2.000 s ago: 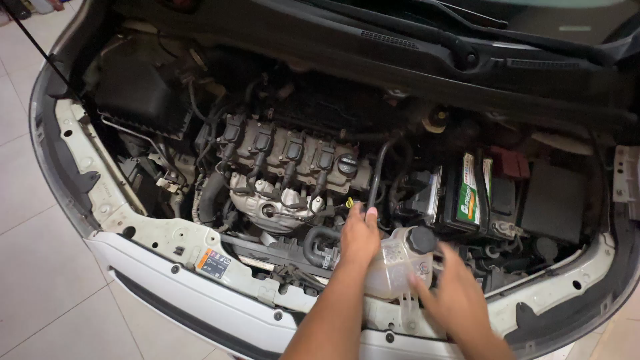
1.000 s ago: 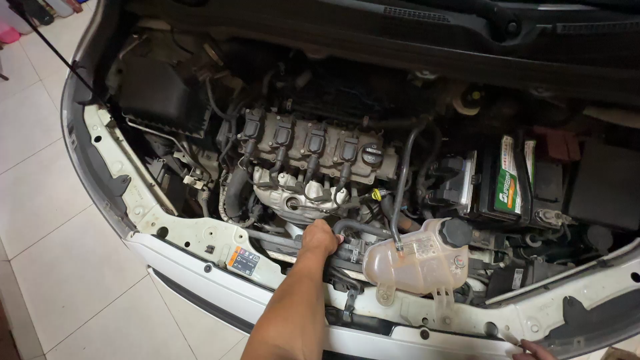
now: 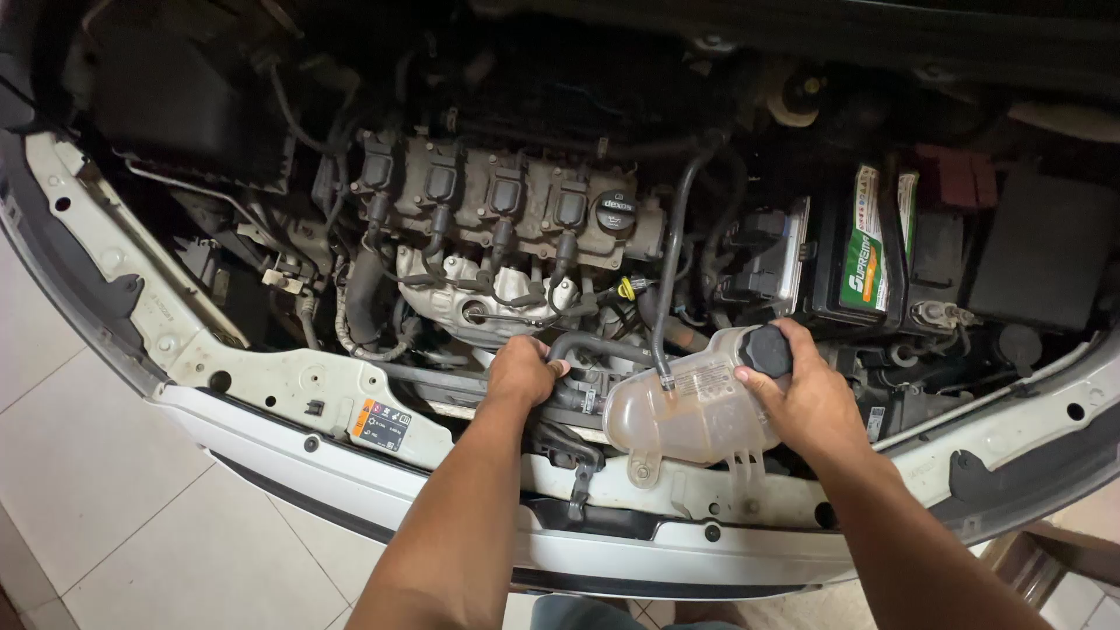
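Observation:
My right hand (image 3: 809,394) grips the black cap (image 3: 765,351) of a translucent plastic coolant expansion tank (image 3: 691,420), which lies tilted across the front crossmember. A thin black hose (image 3: 675,254) runs from the top of the tank toward the back of the engine bay. My left hand (image 3: 522,372) is by the bend of a thick black radiator hose (image 3: 595,344), thumb against it; its other fingertips are hidden, so its grip cannot be told. The engine's metal valve cover (image 3: 516,197) with its black oil filler cap (image 3: 615,210) lies behind, near a yellow dipstick handle (image 3: 630,287).
A car battery (image 3: 862,245) and a black box (image 3: 1046,245) stand at the right. At the left is a black plastic housing (image 3: 188,114). The white front panel (image 3: 262,376) with a label curves along the near side, above the tiled floor (image 3: 184,542).
My right hand has come from the lower right edge onto the tank's cap. My left hand remains near the radiator hose. The view is closer to the engine.

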